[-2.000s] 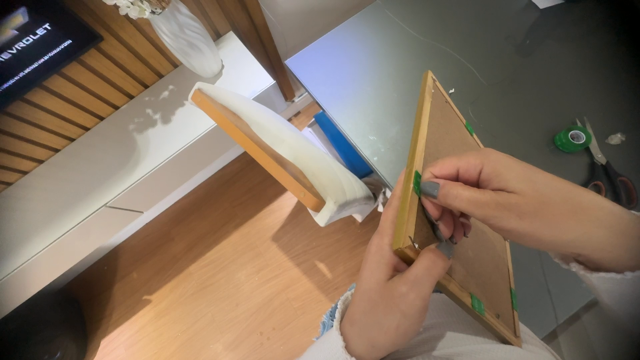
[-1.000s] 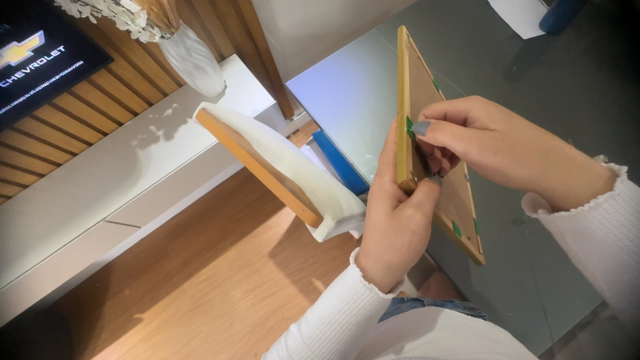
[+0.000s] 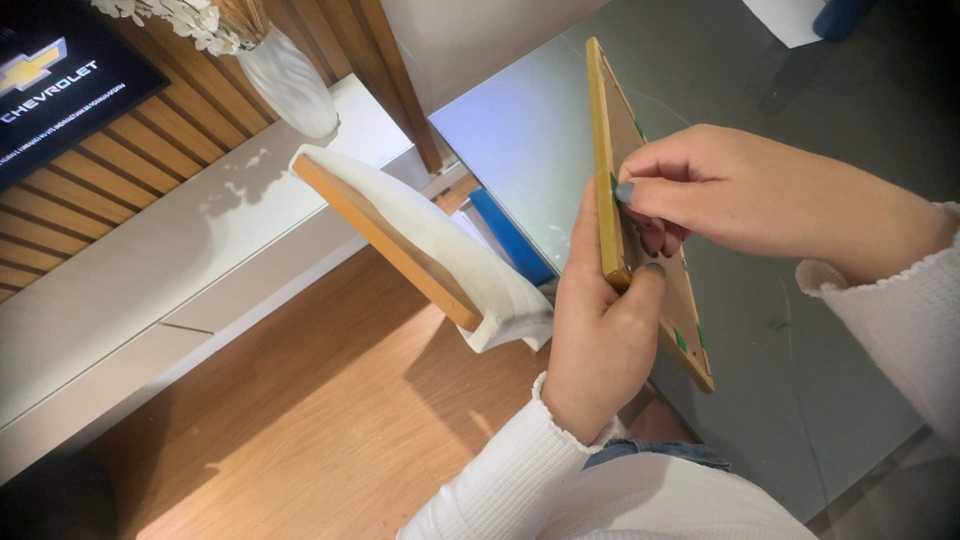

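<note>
A wooden picture frame [image 3: 606,172] with a brown backing board is held tilted on edge, its back toward my right side. My left hand [image 3: 604,322] grips its lower corner, the thumb over the back side. My right hand [image 3: 720,187] pinches a small piece of green tape [image 3: 615,186] at the inner edge of the frame with thumb and finger; its other fingers curl against the backing. More green tape pieces [image 3: 680,340] show along the lower and far edges of the back.
Beneath the frame is a grey glass-topped table [image 3: 750,360], with white paper [image 3: 787,19] and a blue object [image 3: 840,16] at its far edge. A chair with a white cover [image 3: 420,232], a blue item [image 3: 510,236], a white cabinet [image 3: 187,217] and a white vase [image 3: 292,86] stand to the left.
The view has shifted, so the scissors and green tape roll seen two seconds ago are out of sight. Both hands stay on the frame, the right still at the green tape by its edge.
</note>
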